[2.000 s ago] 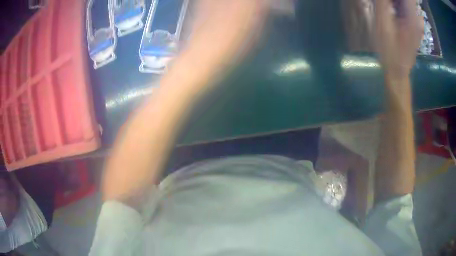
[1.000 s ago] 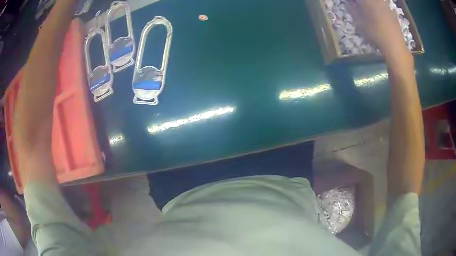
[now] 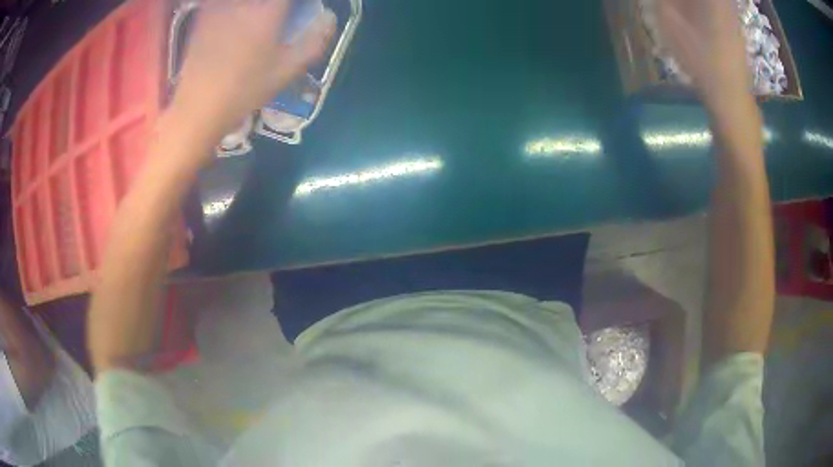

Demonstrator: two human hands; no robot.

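Silver-white loop frames [image 3: 340,50] with blue bands lie on the dark green bench at the upper left. My left hand [image 3: 251,46] is over them, blurred, and covers most of them; whether it grips one cannot be told. My right hand [image 3: 699,32] is at the parts box [image 3: 630,55] at the upper right, over its heap of small white pieces [image 3: 765,53]. It is blurred and cut by the top edge, so its fingers and anything in them cannot be made out.
A red ribbed compartment tray [image 3: 82,155] is at the left. The bench's near edge [image 3: 438,248] curves across the middle. A silvery crinkled bundle [image 3: 616,363] is below it at the right. Another person's arm [image 3: 26,351] shows at the lower left. Red objects [image 3: 804,251] are below the bench.
My left hand has moved from beyond the red tray at the left rightward onto the loop frames. My right hand stays at the parts box. The view has shifted, and the bench things sit higher.
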